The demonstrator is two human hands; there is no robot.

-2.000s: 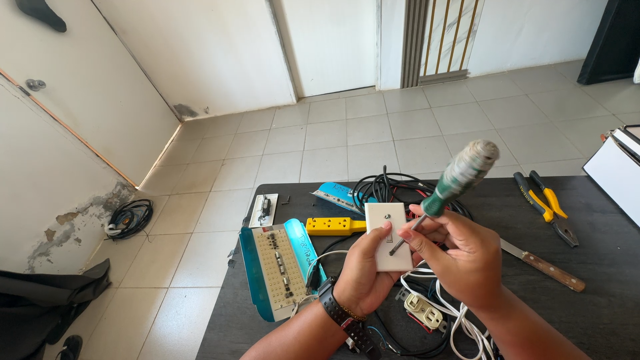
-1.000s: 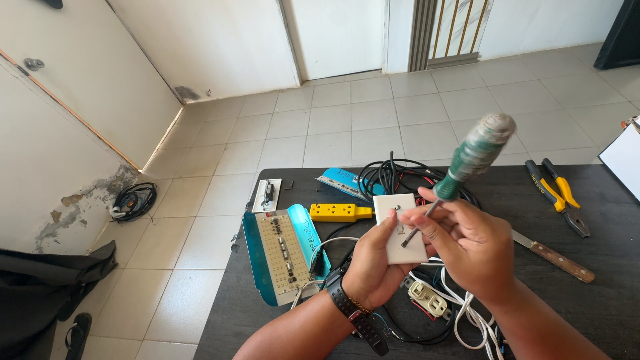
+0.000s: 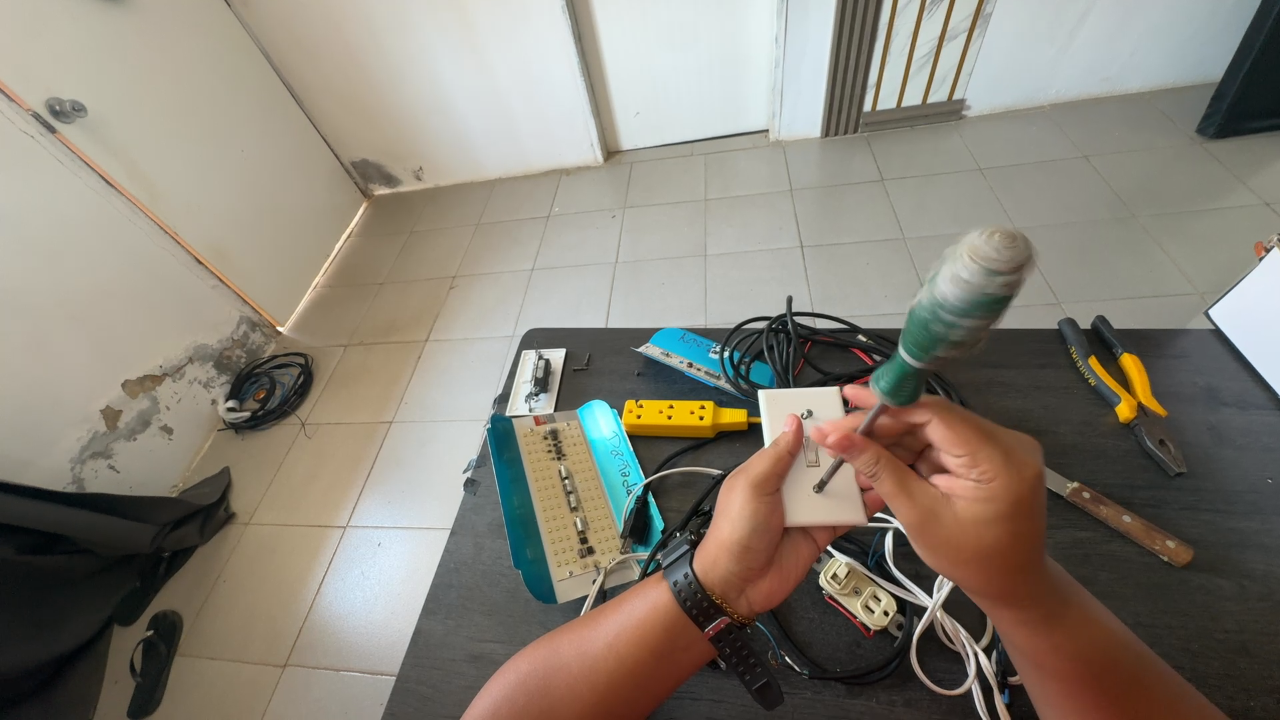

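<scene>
A white toggle switch wall plate (image 3: 832, 500) is held up over the table in my left hand (image 3: 757, 530), thumb on its face and fingers behind. My right hand (image 3: 950, 480) grips a screwdriver (image 3: 900, 365) with a green handle wrapped in pale tape around its end. The screwdriver leans to the upper right, and its tip meets the screw at the lower part of the plate. Another screw shows near the plate's top. Below my hands lies a cream duplex receptacle (image 3: 858, 596) among white cords (image 3: 930, 620). Whatever sits behind the plate is hidden.
On the dark table (image 3: 1150, 650) lie a yellow power strip (image 3: 675, 418), an LED board (image 3: 567, 500) on blue sheet, coiled black cable (image 3: 760, 350), yellow-black pliers (image 3: 1125, 390) and a wooden-handled blade (image 3: 1125, 520). A small white plate (image 3: 536, 382) lies at the back left corner.
The screwdriver's handle and my right fingers have shifted slightly around the tool. My left hand keeps its hold on the plate. The tip stays at the lower screw area.
</scene>
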